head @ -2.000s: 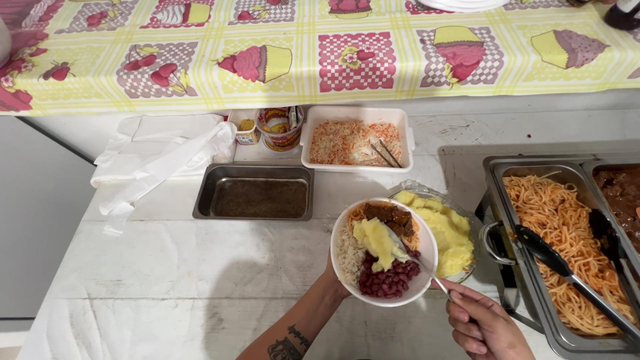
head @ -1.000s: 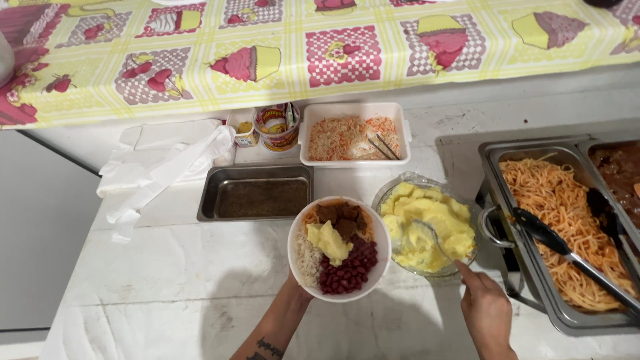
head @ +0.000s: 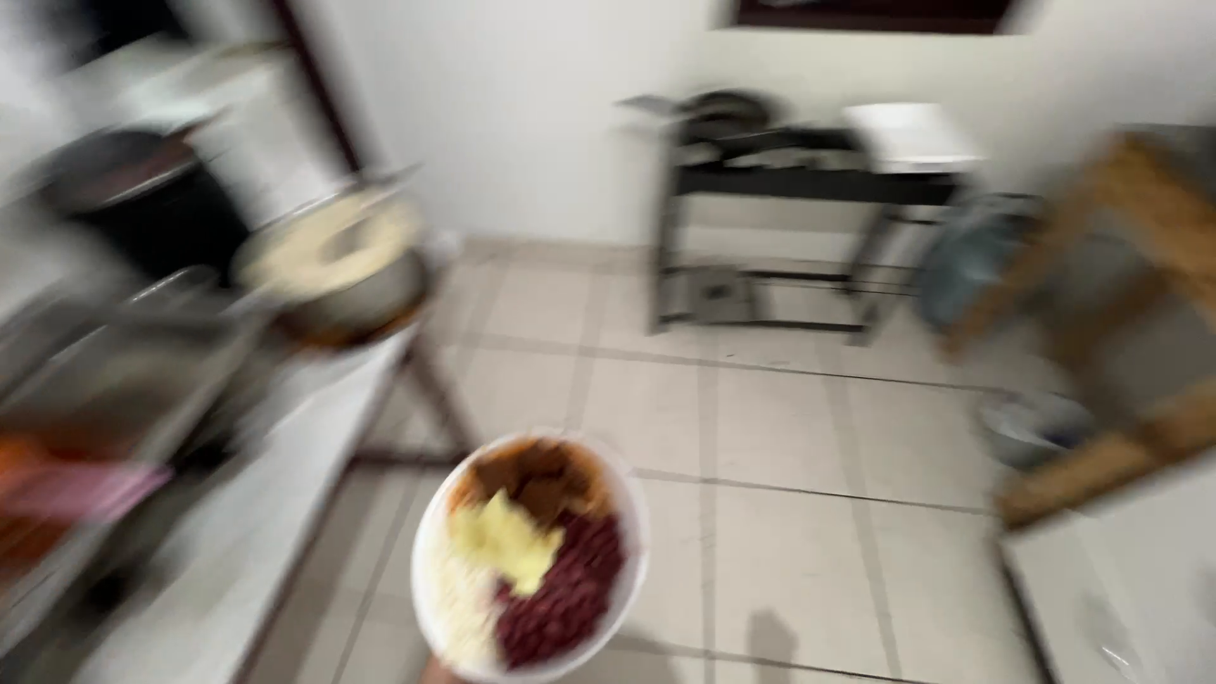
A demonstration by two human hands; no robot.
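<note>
A round white bowl (head: 638, 560) of food is held low in the head view, over the tiled floor. My left hand (head: 440, 673) grips its lower left rim; only a bit of the fingers shows. In the bowl lie white rice (head: 461, 598), red beans (head: 565, 603), mashed potato (head: 503, 541) in the middle, and brown meat (head: 541, 480) on orange-coloured food at the top. My right hand is out of view. The picture is blurred.
At left runs a white-topped table (head: 256, 503) with metal food trays and a large pot (head: 351, 285). A black metal stove stand (head: 779, 180) is by the far wall. A wooden frame (head: 1130, 456) and a blue water jug (head: 974, 256) are at right.
The view has swung away from the counter to the floor and far wall. The bowl has come along in my left hand. My right hand, earlier at a spoon in the mashed potato, has left the view.
</note>
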